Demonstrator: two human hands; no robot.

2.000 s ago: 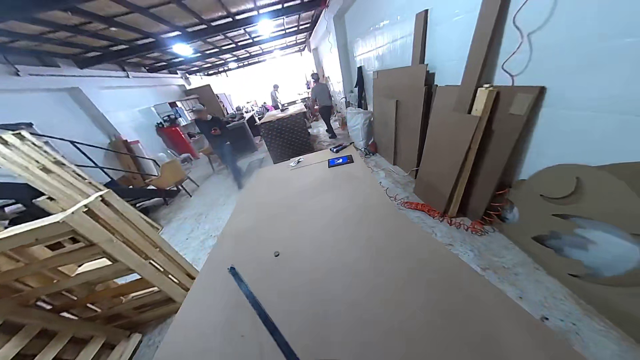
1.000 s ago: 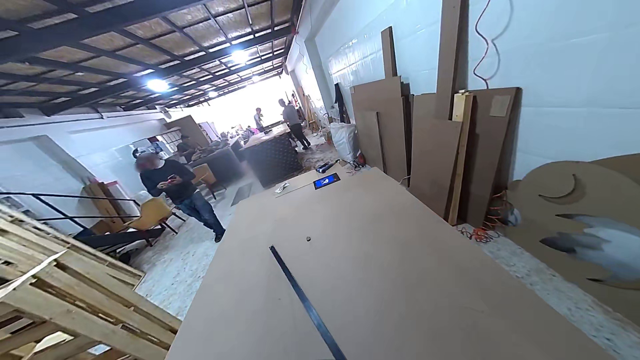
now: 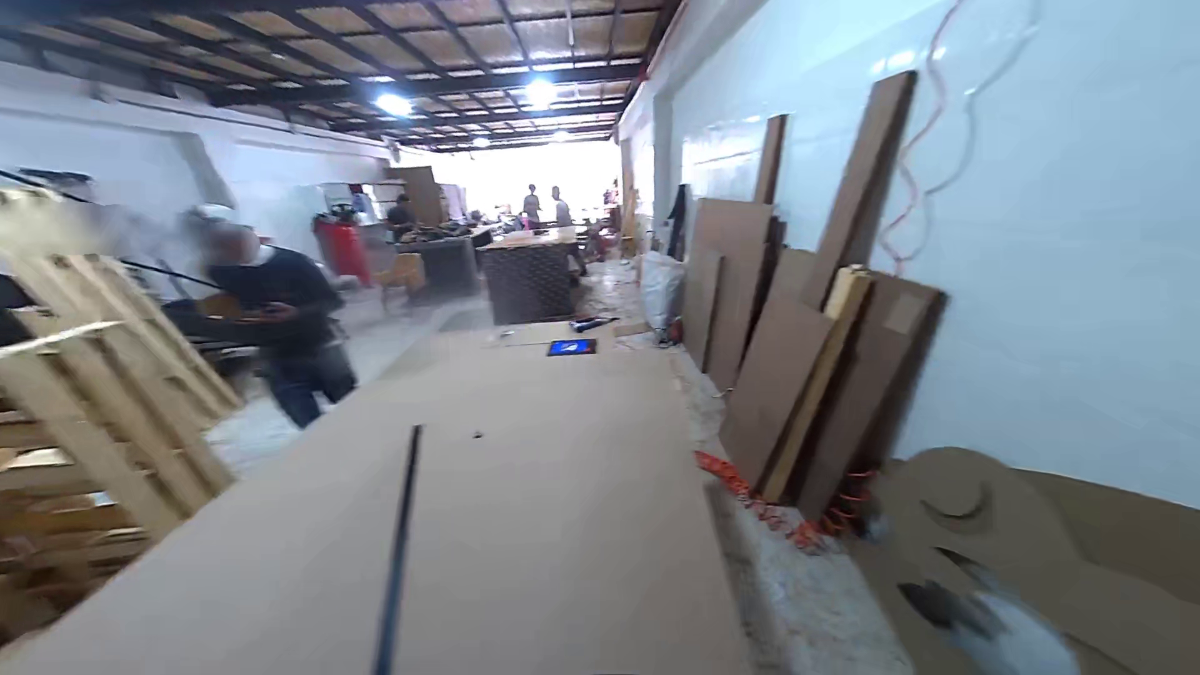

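Observation:
Neither of my hands shows in the head view. A long brown board or sheet-topped table [image 3: 562,487] stretches away in front of me. On it lies a thin dark metal strip or ruler [image 3: 401,544], running from the near edge toward the middle. A small dark object [image 3: 478,435] rests to the right of the strip's far end. Farther along, a device with a lit blue screen [image 3: 572,347] lies flat, and just beyond it is a dark hand tool [image 3: 592,324] whose kind I cannot tell.
Wooden pallets [image 3: 122,375] stand at left, near a person [image 3: 281,309] in dark clothes. Brown panels [image 3: 769,384] lean on the right wall, above an orange coiled hose [image 3: 750,492]. Cut-out board shapes [image 3: 1031,534] lie lower right. A white sack [image 3: 662,286] stands beyond the table.
The person at left, walking in the earlier frames, now appears larger and nearer, beside the pallets. The view has turned. The strip and the screen device still lie on the board.

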